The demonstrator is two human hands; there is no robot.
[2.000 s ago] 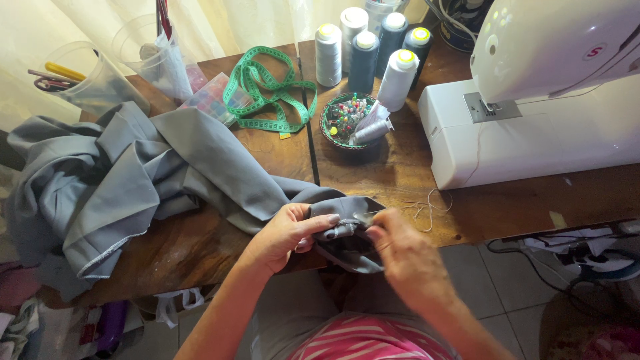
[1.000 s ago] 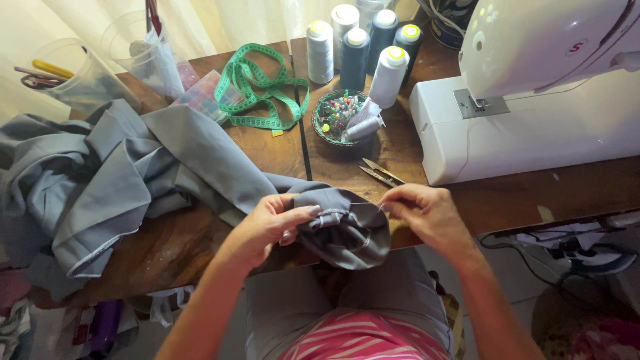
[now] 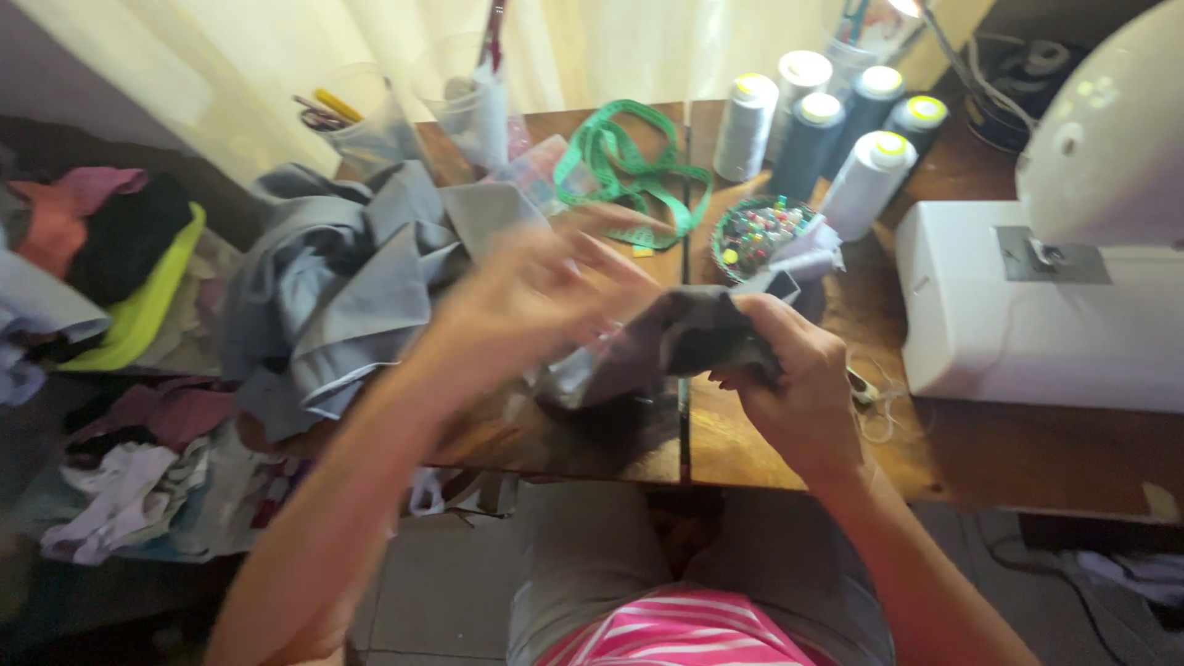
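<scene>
Grey fabric [image 3: 370,277] lies in a heap on the left part of the wooden table, and a darker stretch of it runs to the right. My right hand [image 3: 795,370] grips the dark end of the cloth in front of a small basket of pins [image 3: 763,236]. My left hand [image 3: 555,287] is blurred, raised over the fabric with its fingers spread; whether it holds a thread or anything else cannot be seen. Partly behind my right hand lie thread snips [image 3: 862,388], with loose thread [image 3: 893,407] beside them.
A green tape measure [image 3: 606,157] lies behind my hands. Several thread cones [image 3: 865,185] stand behind the basket. A white sewing machine [image 3: 971,324] fills the right side. Clear plastic cups [image 3: 375,139] stand at the back left. Piled clothes [image 3: 120,277] are at the far left.
My left hand has let go of the fabric and moved up. The fabric end in my right hand is lifted and folded, no longer spread in a round shape. The view has shifted left.
</scene>
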